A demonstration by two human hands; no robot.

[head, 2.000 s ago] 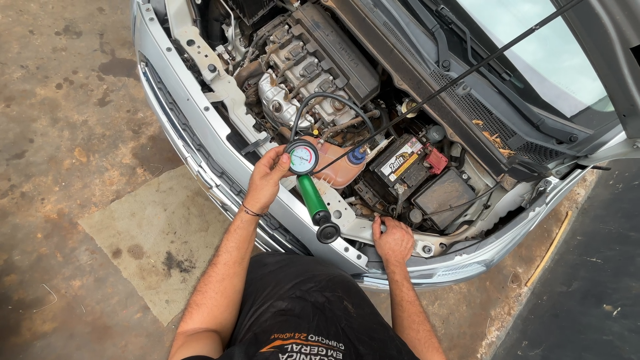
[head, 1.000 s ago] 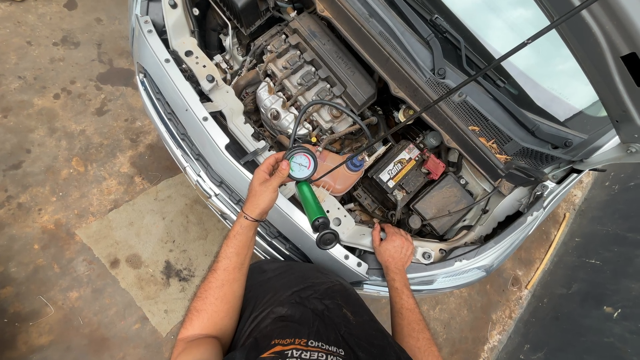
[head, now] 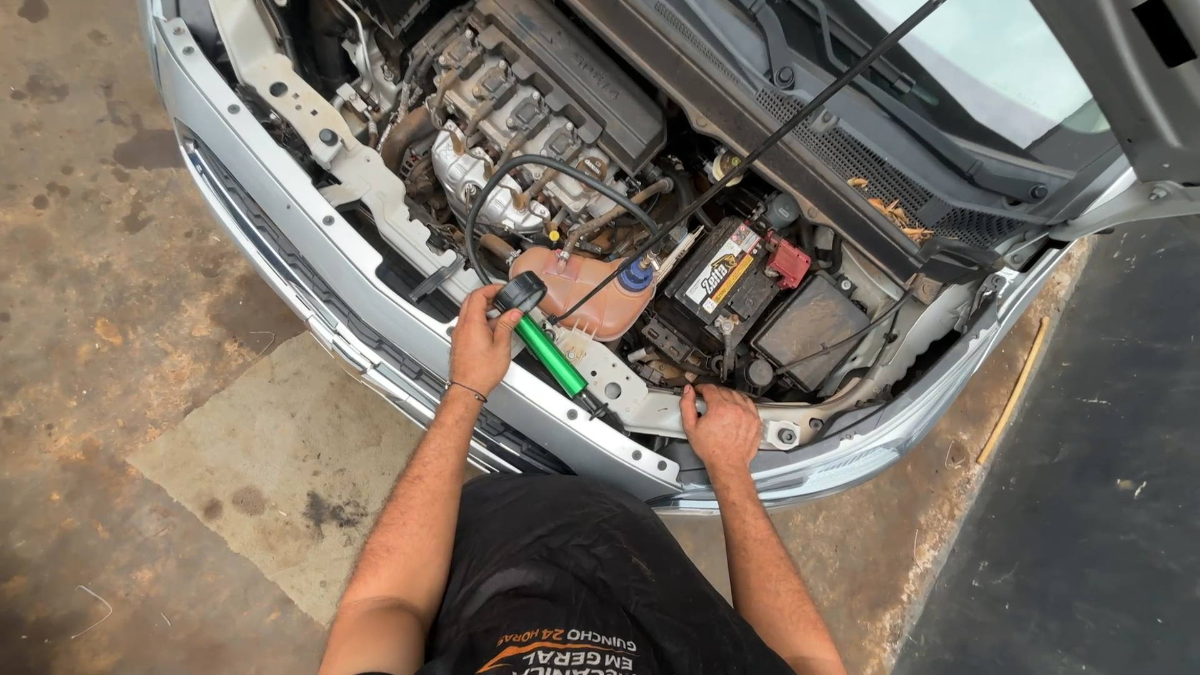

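My left hand [head: 483, 342] grips the black gauge head of a green hand pump [head: 551, 356], whose body slants down to the right over the car's front panel. The gauge's dial face is turned out of sight. A black hose [head: 525, 161] loops from the pump over the engine to the blue cap adapter [head: 637, 275] on the brownish coolant expansion tank [head: 586, 295]. My right hand [head: 724, 427] rests on the front crossmember below the battery [head: 717, 281], its fingers curled over the edge; whether they grip it I cannot tell.
The hood prop rod [head: 797, 117] crosses diagonally above the engine bay. The engine [head: 539, 122] lies beyond the tank, and a dusty black box [head: 811, 328] sits right of the battery. The silver front bumper [head: 309, 319] curves between me and the bay.
My left hand has turned and tilted the gauge, so its dial no longer shows. The green pump now lies lower, its far end by the front panel. My right hand stays at the crossmember.
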